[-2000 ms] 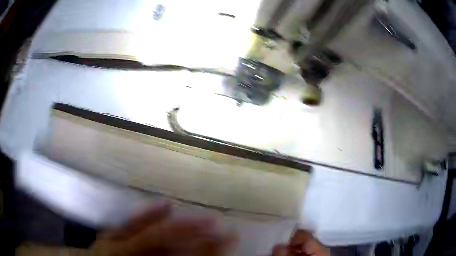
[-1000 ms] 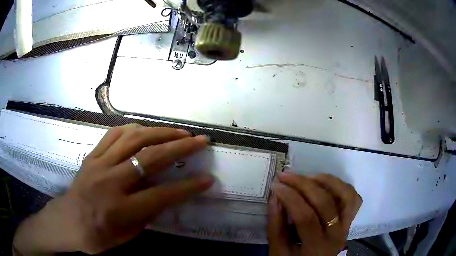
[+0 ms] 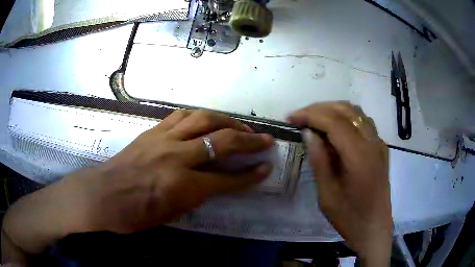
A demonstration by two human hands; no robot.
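Observation:
A white marked template strip (image 3: 52, 126) with dashed edge lines lies on a pale finely striped strip (image 3: 47, 151) near the table's front edge. A dark ribbed strip (image 3: 94, 103) shows along their far edge. My left hand (image 3: 198, 156) lies on the template, fingers pointing right, pressing it; something pale and blurred is under the fingers. My right hand (image 3: 346, 151) is at the right end of the layers, its fingertips pinching the end of the dark strip. What lies under both hands is hidden.
Black thread snips (image 3: 401, 99) lie at the right. The needle plate and presser foot area (image 3: 200, 39) and a ridged greenish knob (image 3: 251, 19) are at the top. Another pale and dark strip (image 3: 78, 31) lies at the upper left. A thin thread (image 3: 312, 56) lies on the table.
My left hand has slid right along the template. My right hand has moved up from the lower right corner to the dark strip's end. The view has shifted slightly.

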